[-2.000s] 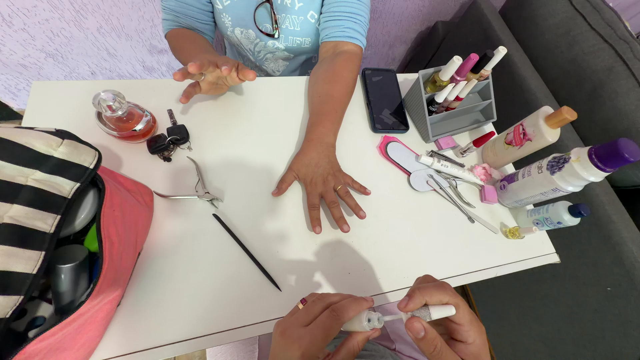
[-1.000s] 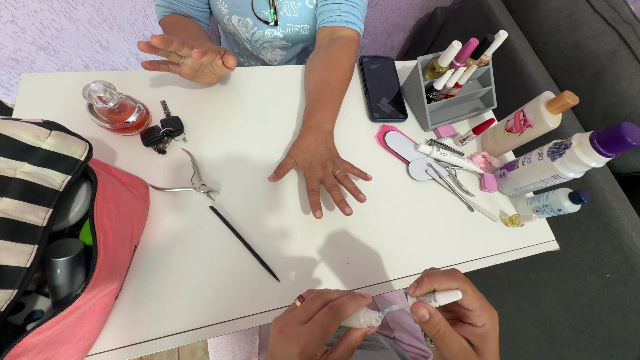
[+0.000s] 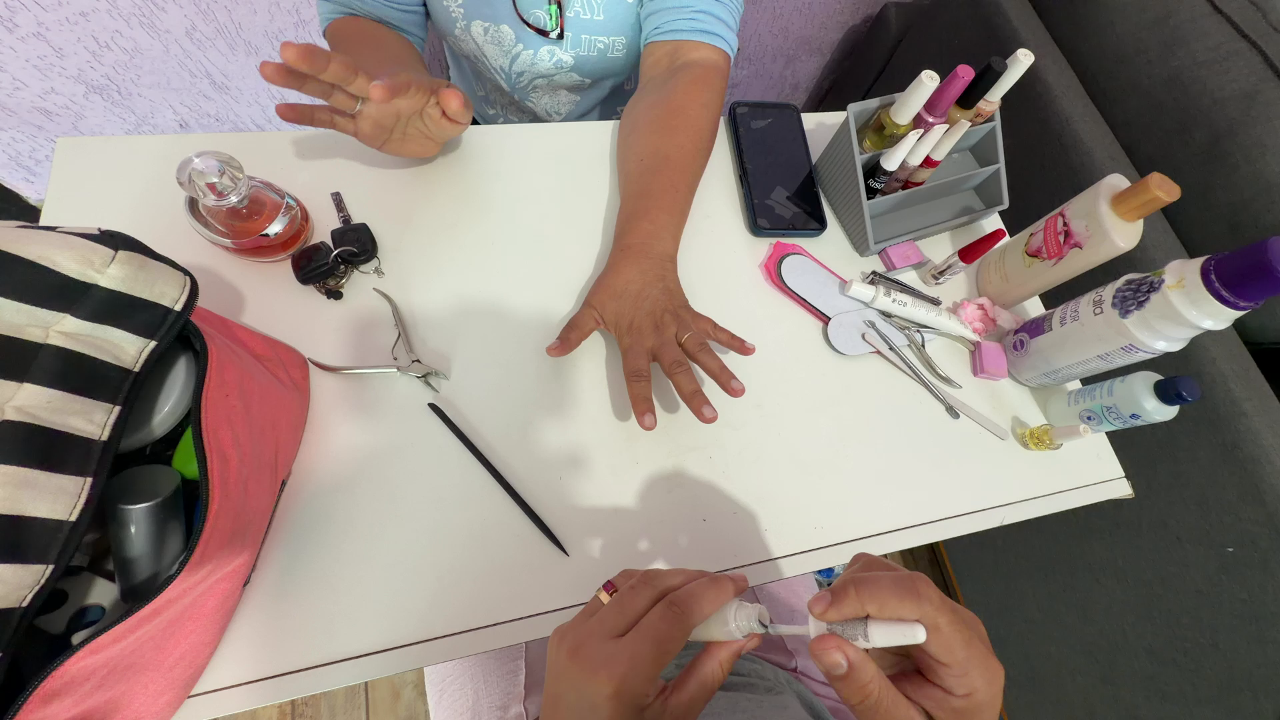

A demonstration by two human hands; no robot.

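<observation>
At the table's front edge my left hand [image 3: 640,640] holds a small white nail polish bottle [image 3: 732,621] tilted on its side, its neck pointing right. My right hand [image 3: 900,640] grips the white and silver brush cap [image 3: 868,632], with the brush tip at the bottle's mouth. Beyond them another person's hand [image 3: 655,325] lies palm down on the white table [image 3: 500,250], fingers spread, a ring on one finger. That person's other hand [image 3: 375,100] is raised over the far edge. A black stick [image 3: 498,480] and metal cuticle nippers [image 3: 400,360] lie left of the flat hand.
An open striped and pink bag [image 3: 250,420] fills the left side. Behind it are a perfume bottle [image 3: 250,215] and keys [image 3: 340,250]. On the right are a phone [image 3: 777,168], a grey organizer [image 3: 930,210] with polishes, nail files [image 3: 812,285], metal tools [image 3: 915,365] and a lotion bottle [image 3: 1060,240].
The brush has been drawn a little out of the bottle's mouth since two seconds ago, then moved back near it. The other person's raised hand has shifted left.
</observation>
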